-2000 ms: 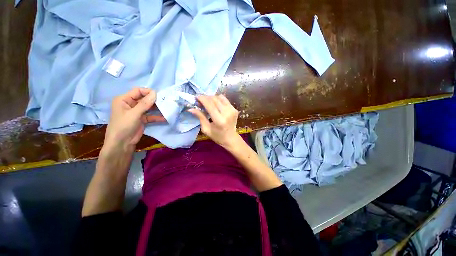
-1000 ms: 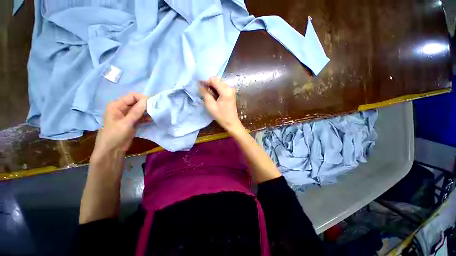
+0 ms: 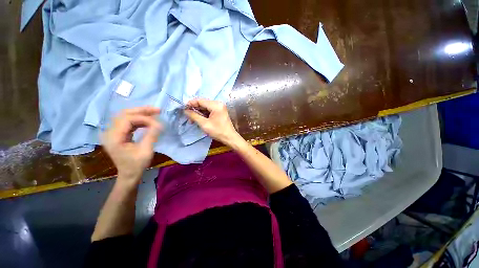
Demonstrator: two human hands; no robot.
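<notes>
A light-blue shirt lies spread and crumpled on the dark-brown table, its near edge hanging over the table's front edge. A small white label is on the cloth. My right hand is closed on thread snips, whose thin dark blade points left over the cloth. My left hand is blurred above the shirt, fingers curled apart from the thumb, with nothing visible in it. A flat light-blue tie or sash with a pointed end runs out to the right.
The table has yellow tape along its front edge. Below it at the right stands a pale grey tub holding crumpled light-blue garments. A magenta apron is against the table's front edge.
My left hand has let go of the cloth edge. My right hand has moved slightly left and down, and the snips' blade now shows. The held-up cloth has dropped flatter.
</notes>
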